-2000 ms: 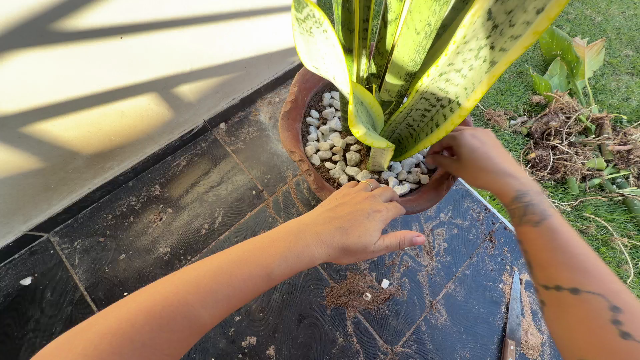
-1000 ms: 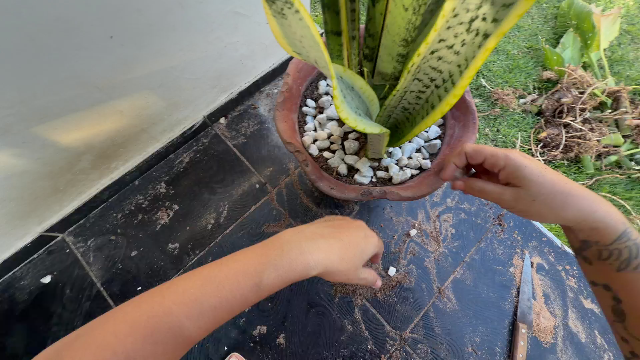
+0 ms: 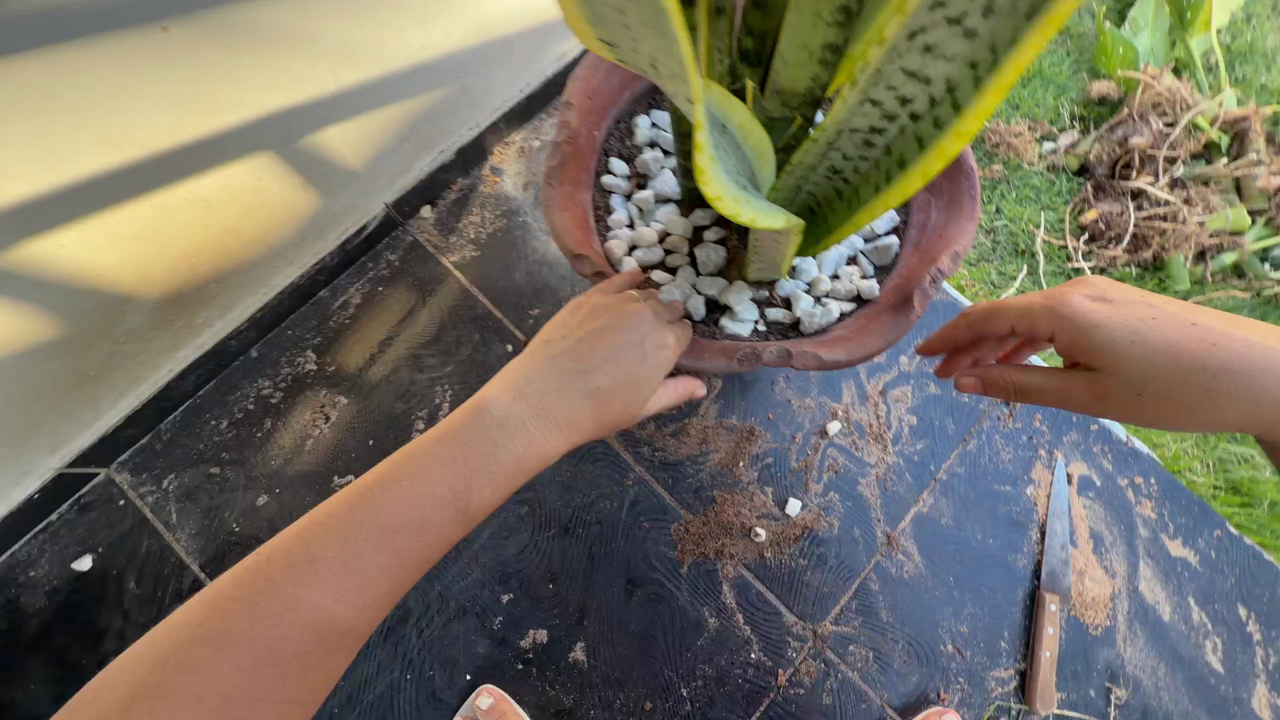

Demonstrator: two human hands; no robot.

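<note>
A snake plant with yellow-edged leaves stands in a round terracotta pot. White pebbles lie over dark soil inside its rim. My left hand reaches over the near left rim, its fingertips at the pebbles; the fingers partly hide what they touch, so a held pebble cannot be made out. My right hand hovers just right of the pot, apart from the rim, with loosely curved fingers and nothing visible in them.
Black floor tiles bear scattered soil and a few loose white stones. A wooden-handled knife lies at the right. Uprooted plants with tangled roots rest on grass. A pale wall borders the left side.
My left hand has moved from the floor tiles up to the pebbles at the pot's left rim. My right hand, among the pebbles two seconds ago, is now off the pot to the right.
</note>
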